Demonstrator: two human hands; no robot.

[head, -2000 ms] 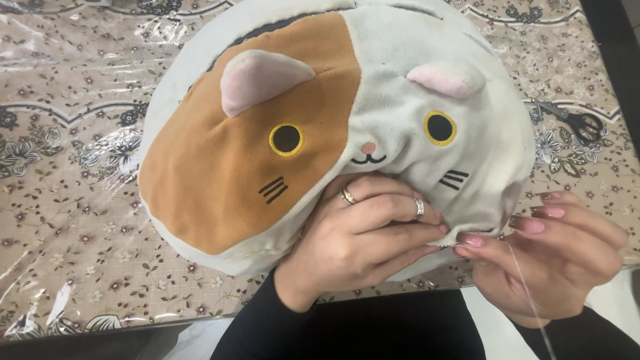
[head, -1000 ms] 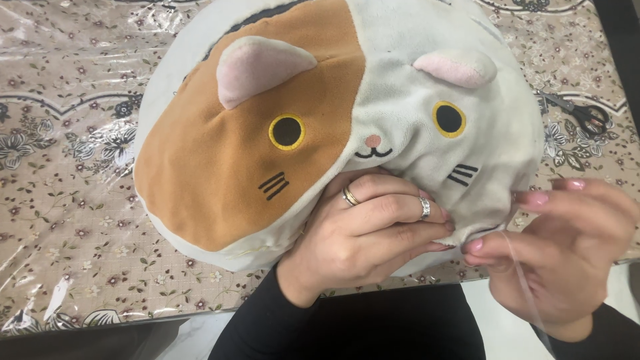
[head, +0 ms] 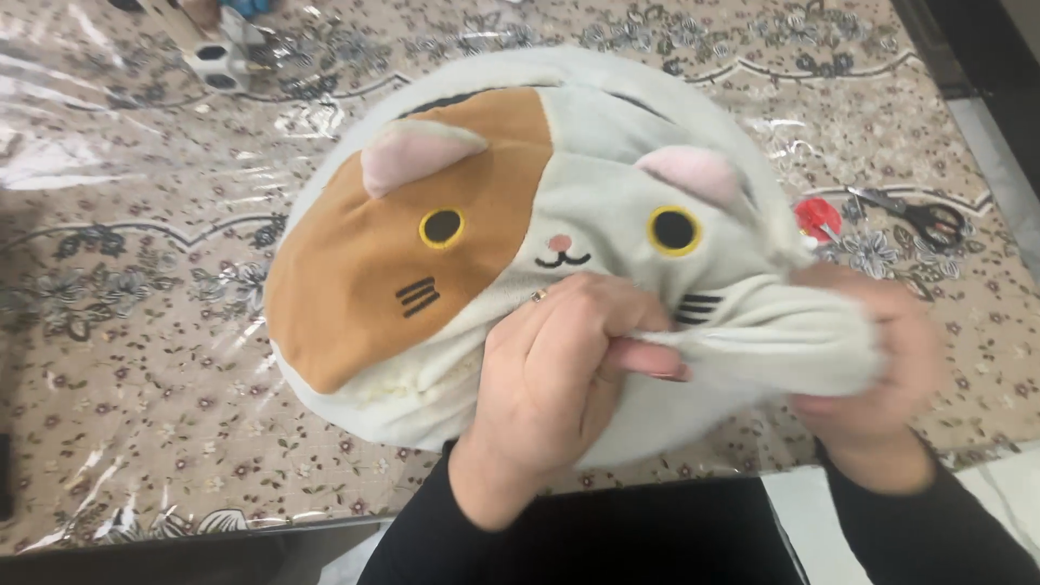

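Observation:
A round cat plush cushion (head: 585,219), white with an orange patch, pink-lined ears and yellow-ringed eyes, lies face up on the table. My left hand (head: 552,374) is closed on the white fabric at its lower edge, below the mouth, with a ring on one finger. Blurred by motion, my right hand (head: 877,357) grips a bunched part of the same white fabric at the lower right. The fabric is stretched between both hands in a fold. Whether a needle or thread is in my fingers cannot be seen.
Black-handled scissors (head: 930,221) lie right of the cushion, beside a small red object (head: 817,219). A white object with dark round openings (head: 218,67) stands at the upper left. Clear plastic covers the floral tablecloth (head: 146,325).
My right hand, which held up a thread with its fingertips earlier, now grips the cushion's fabric. The fabric near it has been pulled out into a fold. The view now takes in more of the table.

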